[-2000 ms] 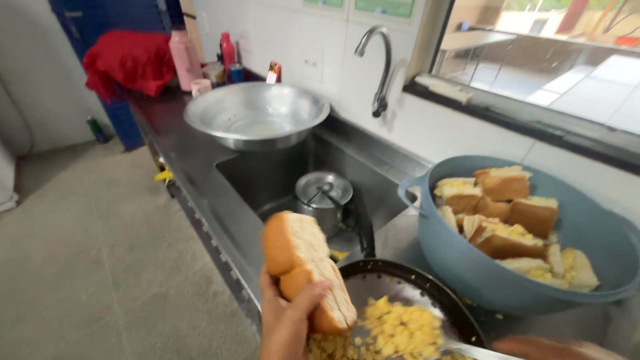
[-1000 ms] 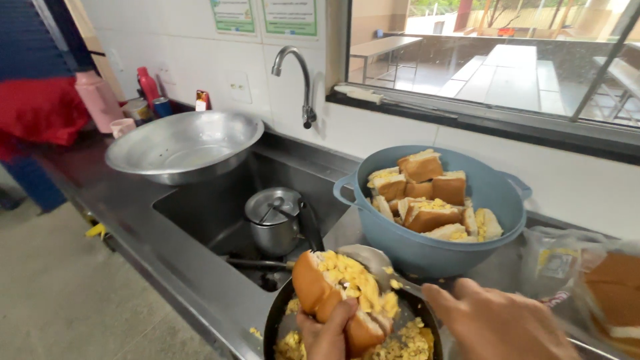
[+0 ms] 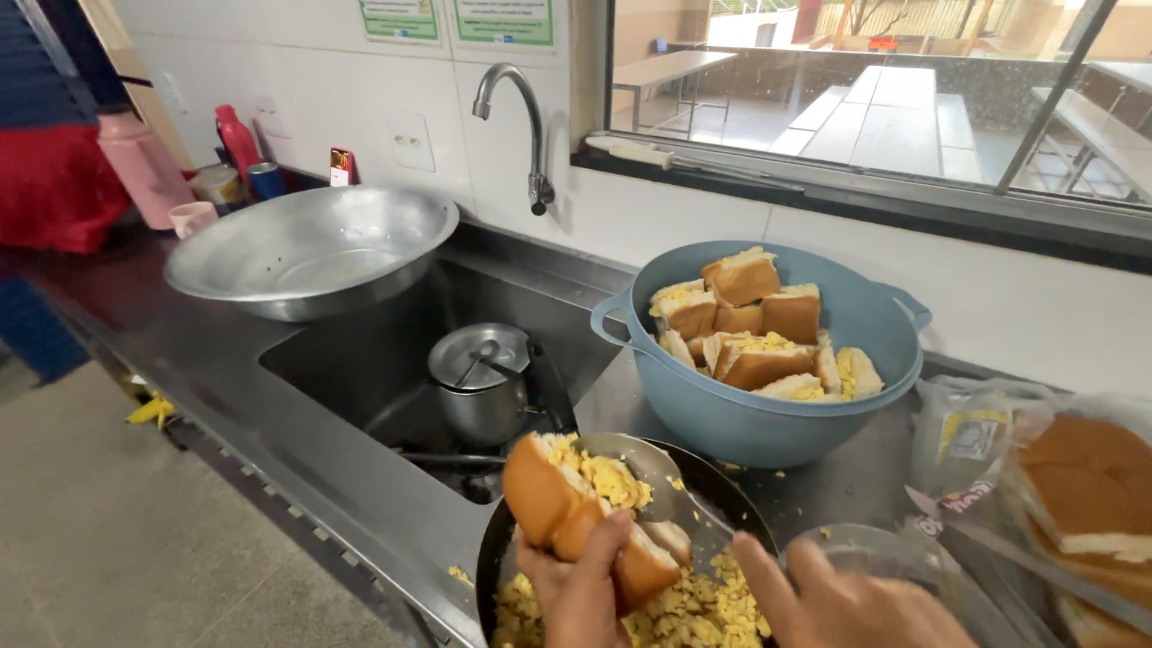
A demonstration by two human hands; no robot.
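Note:
My left hand (image 3: 580, 576) grips a split bread roll (image 3: 562, 513) above a dark frying pan (image 3: 493, 576). Scrambled egg (image 3: 612, 479) fills the upper part of the roll's opening. The fingers of my right hand (image 3: 837, 594) are closed around the handle of a large metal spoon (image 3: 657, 468), its bowl against the roll's filling. More scrambled egg (image 3: 702, 612) lies in the pan below. Behind the pan stands a blue-grey plastic tub (image 3: 738, 432) with several egg-filled rolls (image 3: 765, 364) in it.
At the sink (image 3: 360, 378) are a lidded metal pot (image 3: 486, 409) and a curved faucet (image 3: 537, 135). A wide aluminum basin (image 3: 306, 256) rests over the sink's far left edge. Bagged bread (image 3: 1089, 477) and a clear plastic lid or container (image 3: 882, 549) lie on the right. A window is behind.
Two seconds ago the spoon with egg was over the pan, apart from the roll; now its bowl is at the roll, and egg sits in the opening. The view has swung right.

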